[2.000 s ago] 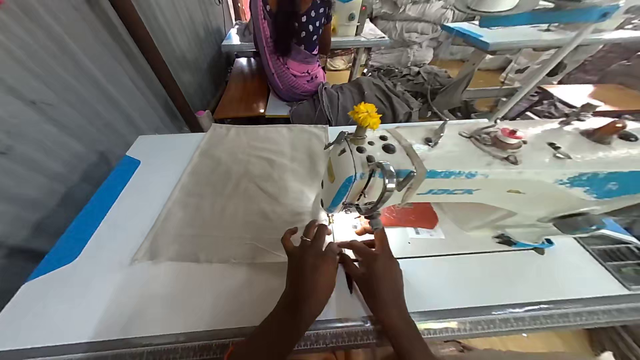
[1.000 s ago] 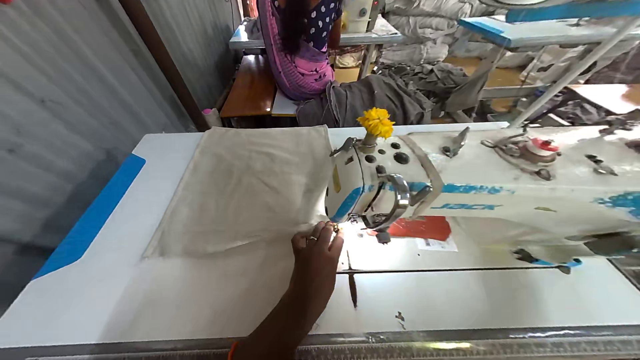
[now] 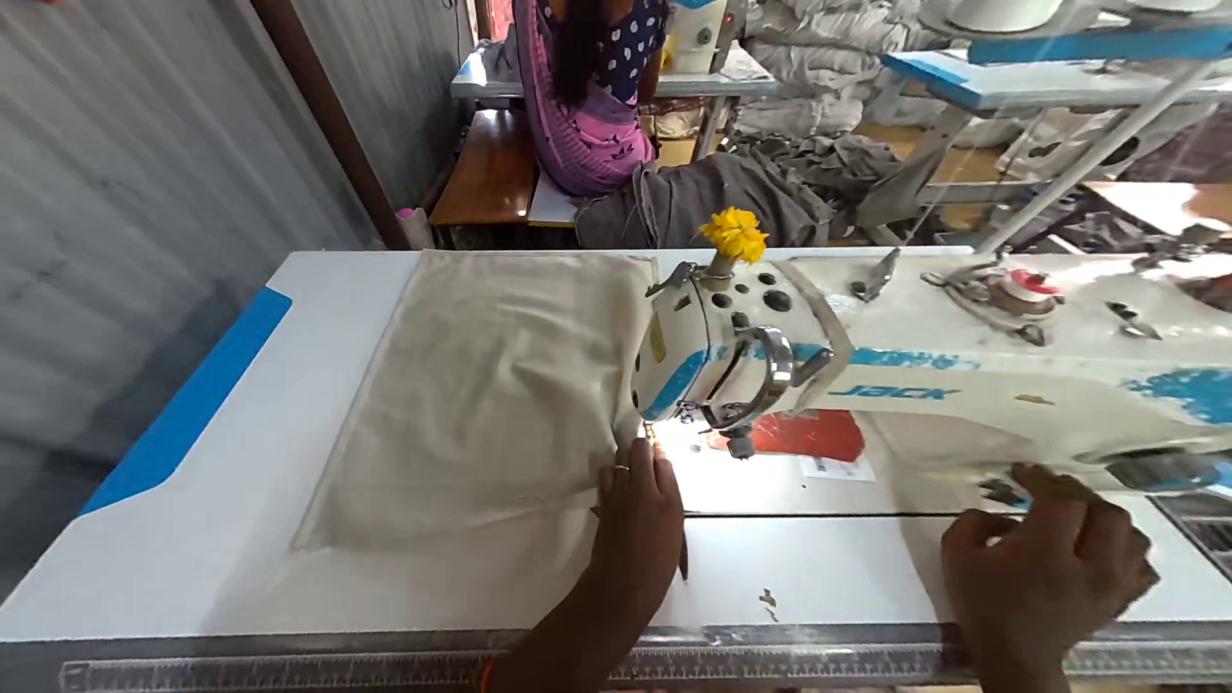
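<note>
A beige fabric piece (image 3: 481,385) lies flat on the white sewing table, its right edge running to the needle area of a Jack sewing machine (image 3: 895,385). My left hand (image 3: 640,520), with a ring on one finger, rests on the fabric's right edge just in front of the lit needle. Whether its fingers grip the cloth cannot be told. Under that hand, a dark pointed thing (image 3: 684,558) partly shows. My right hand (image 3: 1054,549) is over the table at the right, fingers bent, near a small black and blue part (image 3: 1006,493) below the machine arm; whether it holds anything is unclear.
A clear ruler (image 3: 385,670) runs along the front table edge. A red patch (image 3: 808,435) shows beneath the machine arm, and a yellow flower (image 3: 734,235) stands on the machine head. Behind the table, a person (image 3: 597,106) sits by grey cloth (image 3: 712,202). Corrugated wall (image 3: 144,144) stands left.
Two seconds ago both my hands were together at the needle. My right hand was out of view one second ago and is now at the right, near the machine arm. My left hand has stayed near the needle.
</note>
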